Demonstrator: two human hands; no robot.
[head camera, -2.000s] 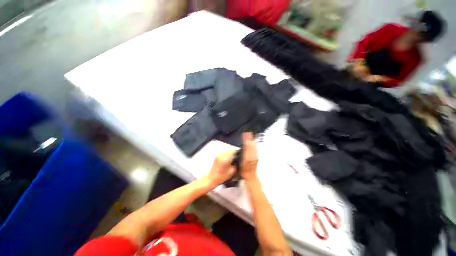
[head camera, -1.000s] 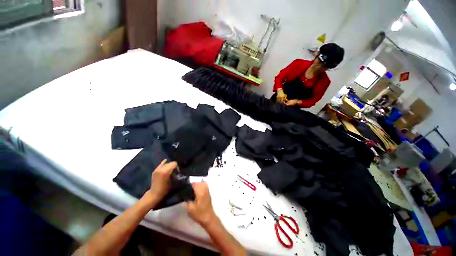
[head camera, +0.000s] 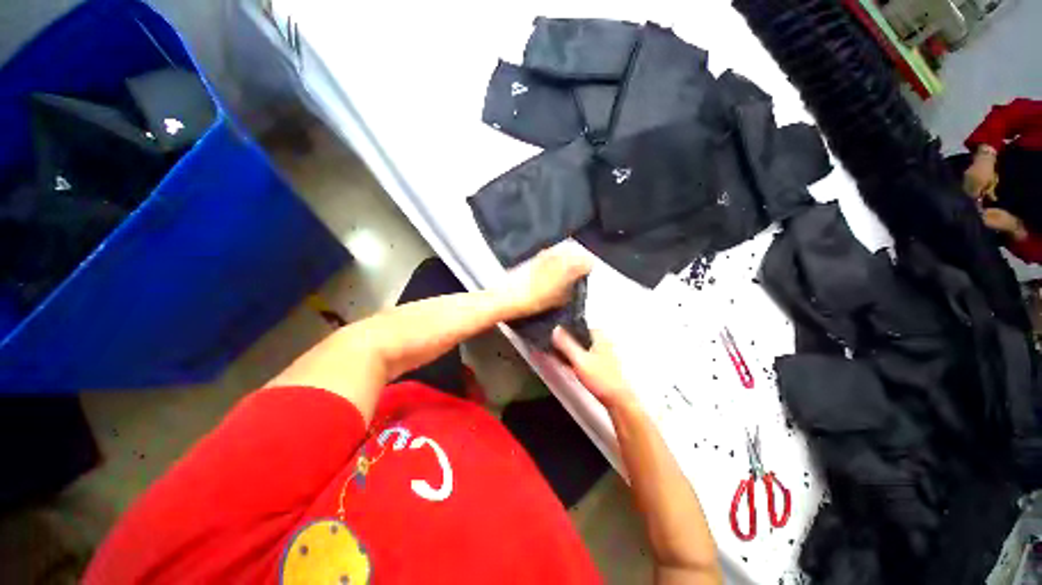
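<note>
A black pouch (head camera: 556, 323) is held between my two bare hands at the near edge of the white table. My left hand (head camera: 552, 280) grips its upper left part. My right hand (head camera: 594, 363) grips its right side, with the thumb on the fabric. The fingers under the pouch are hidden. Flat black turned pouches (head camera: 666, 177) with small white logos lie overlapping on the table just beyond my hands.
Red thread snips (head camera: 738, 359) and red-handled scissors (head camera: 760, 491) lie right of my hands, among black specks. A loose black heap (head camera: 903, 377) and a ridged black row (head camera: 846, 91) lie farther right. A blue bin (head camera: 217, 251) with pouches stands left. A person's hands (head camera: 983, 177) show top right.
The view has tilted down and towards the left, so the blue bin shows again. My hands have drawn the held pouch away from the turned pouches to the table's near edge.
</note>
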